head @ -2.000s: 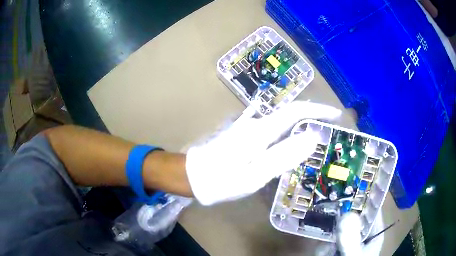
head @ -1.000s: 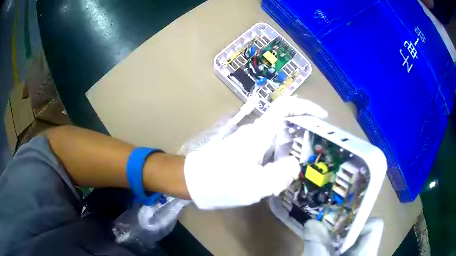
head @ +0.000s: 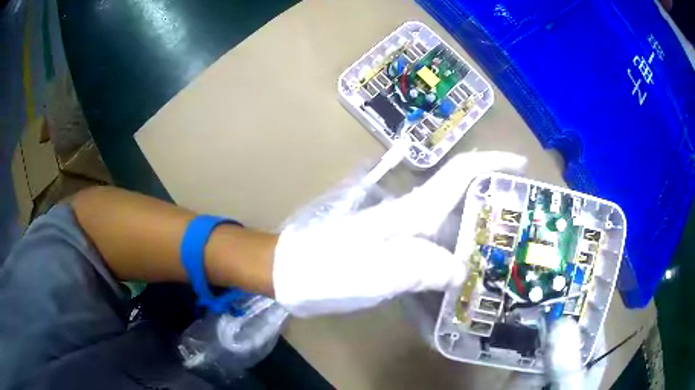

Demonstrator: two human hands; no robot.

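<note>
A white square socket housing (head: 449,305) is held open side up at the lower right; a green circuit board (head: 564,236), a yellow block, red and black wires and brass strips show inside. My left hand (head: 373,251), in a white glove, grips its left edge with the thumb on the rim. My right hand (head: 565,354), gloved, is at its lower right edge with a fingertip inside; it is partly hidden by the housing and cut off by the frame. Thin dark tweezers (head: 616,347) stick out beside it. A second open housing (head: 360,108) lies above on the cardboard.
A tan cardboard sheet (head: 251,114) lies on the dark green bench (head: 129,76). A blue plastic stack (head: 564,68) stands at the upper right. A clear bag (head: 228,343) with a white cord lies below my left forearm. Cartons (head: 46,164) are at the far left.
The held housing tilted up one second ago and now faces the camera again, slightly further right than two seconds ago. The tweezers show again. My left thumb has moved back onto the rim.
</note>
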